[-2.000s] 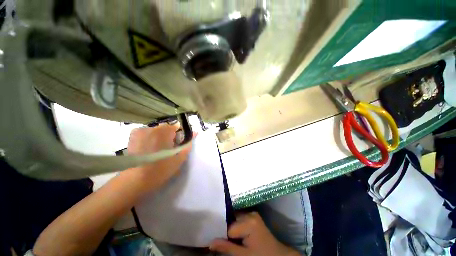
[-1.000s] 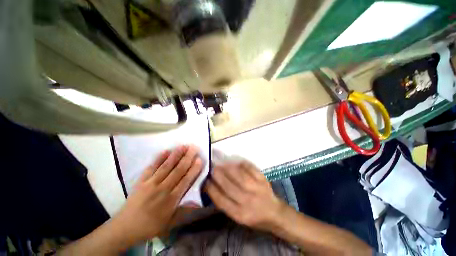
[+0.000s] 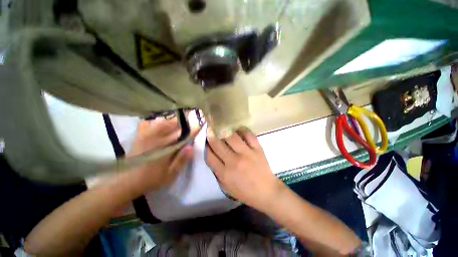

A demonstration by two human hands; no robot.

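Observation:
A white fabric piece (image 3: pixel 193 193) with a dark edge lies under the sewing machine head (image 3: pixel 221 105) and hangs toward my lap. My left hand (image 3: pixel 159 150) is on the cloth left of the needle area, partly behind a machine part, with fingertips near the presser foot. My right hand (image 3: pixel 241 163) lies on the cloth's right edge, fingers bent, close to the needle area. The needle itself is hidden or too blurred to tell. Whether either hand pinches the cloth is not clear.
Scissors (image 3: pixel 359 133) with red and yellow handles lie right of the needle. A black tray (image 3: pixel 407 100) with shiny bits is beyond them. White cut pieces with dark edges (image 3: pixel 399 198) are piled at the lower right. Dark cloth (image 3: pixel 25 201) lies at the left.
Both hands have moved forward from the cloth near the table edge to the needle area. The white piece sits turned, with its dark left edge now slanting.

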